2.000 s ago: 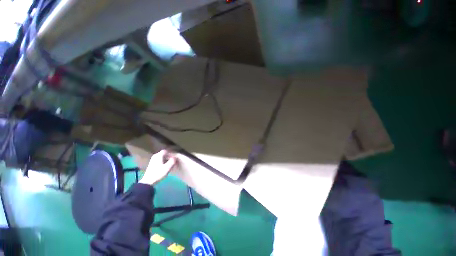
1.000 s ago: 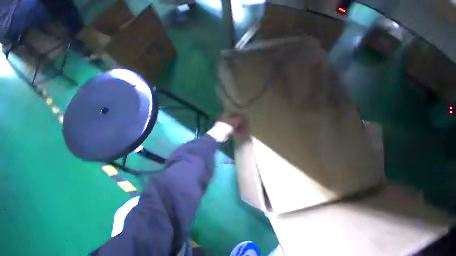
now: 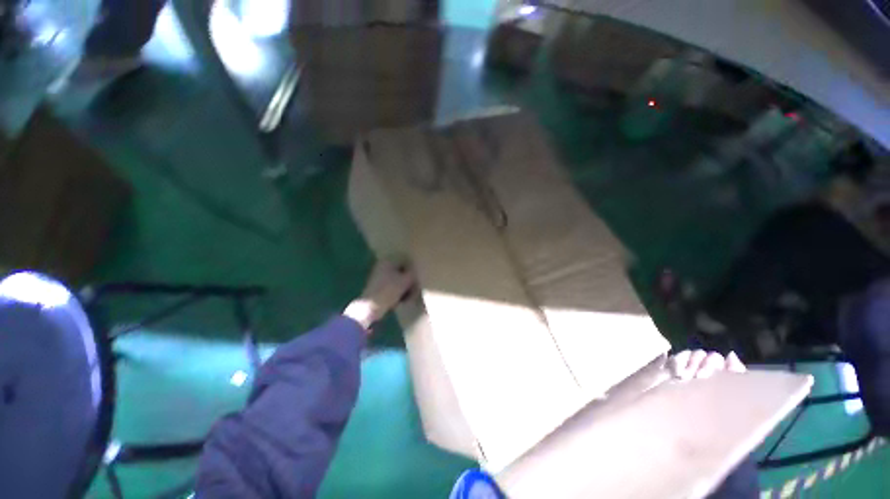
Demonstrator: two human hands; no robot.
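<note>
A large brown cardboard carton (image 3: 507, 292) lies in the middle of the view, above the green floor, with a flap (image 3: 664, 429) spread toward the lower right. My left hand (image 3: 390, 285) grips its left side edge. My right hand (image 3: 707, 364) holds the fold at the base of that flap; only the fingers show, and the rest of the hand is behind the cardboard. Dark cord-like lines or marks show blurred on the carton's far part. The inside of the carton cannot be seen.
A round stool (image 3: 44, 390) stands at the left edge. Another brown carton (image 3: 366, 83) is beyond mine, and one more (image 3: 59, 195) is at the left. The bench edge (image 3: 722, 44) crosses the upper right. Dark stool legs (image 3: 820, 429) and floor tape show at the lower right.
The carton has turned and shifted left in the view, and the stool has moved to the left edge. My left hand still holds the carton's side. My right hand's fingers have come into view.
</note>
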